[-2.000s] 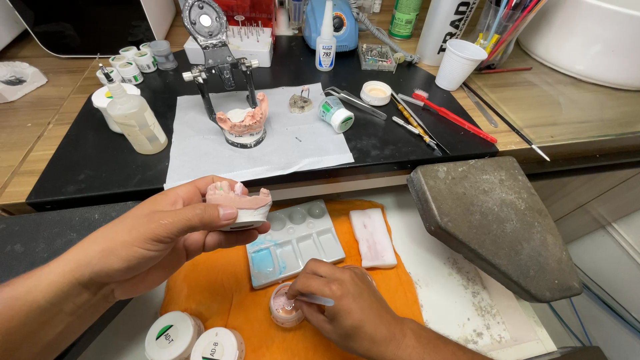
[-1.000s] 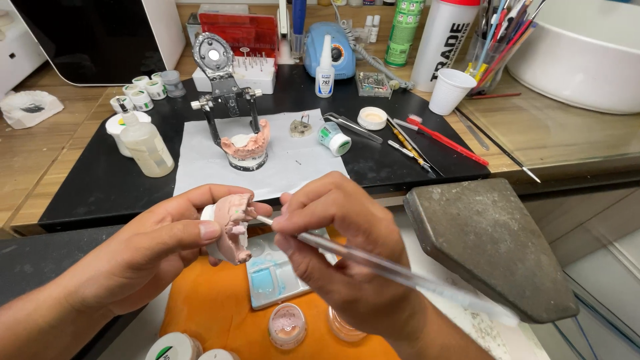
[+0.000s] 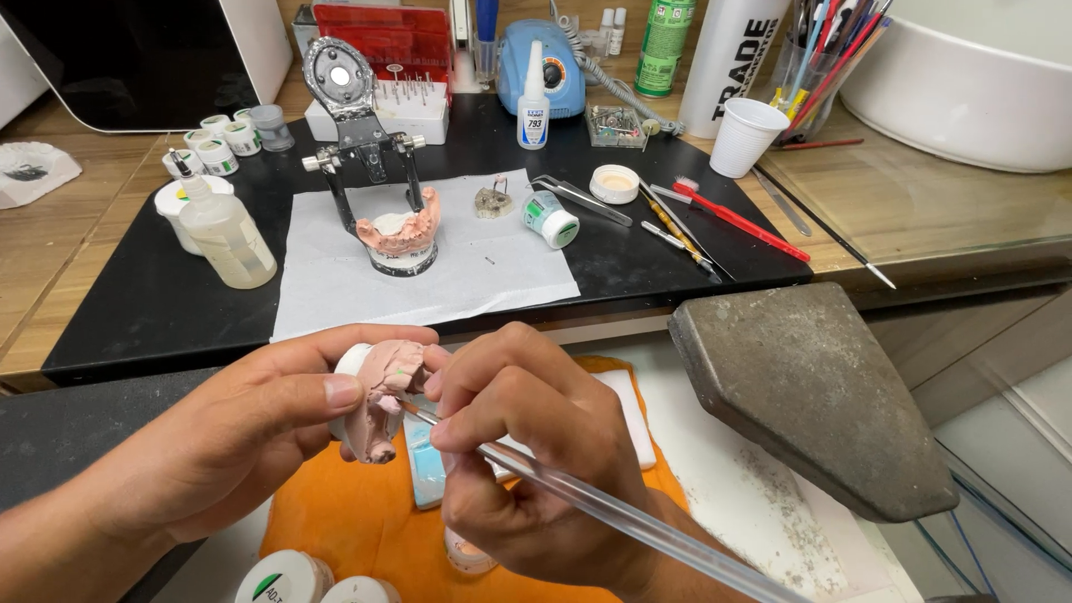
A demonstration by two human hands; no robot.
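Note:
My left hand (image 3: 243, 419) grips a pink and white dental cast (image 3: 381, 389), tilted on its side above an orange cloth (image 3: 335, 511). Between the fingers of my right hand (image 3: 544, 444) is a fine brush with a clear handle (image 3: 586, 494); its tip meets the pink material on the cast's inner side. Partly hidden behind my right hand lie a mixing palette with blue liquid (image 3: 425, 465) and a white pad (image 3: 628, 410). A small jar of pinkish material (image 3: 467, 554) shows below that hand. Two lidded jars, one of them white-topped (image 3: 276, 582), stand at the bottom edge.
An articulator (image 3: 368, 142) with a pink lower cast (image 3: 402, 234) stands on white paper (image 3: 327, 293). Behind are a dropper bottle (image 3: 226, 230), glue bottle (image 3: 533, 109), tweezers (image 3: 586, 201) and red toothbrush (image 3: 745, 222). A dark bench block (image 3: 812, 402) juts out at right.
My right hand has risen from a small jar to the cast with the brush. My left hand has turned the cast onto its side. Since one second ago, both hands have stayed together at it.

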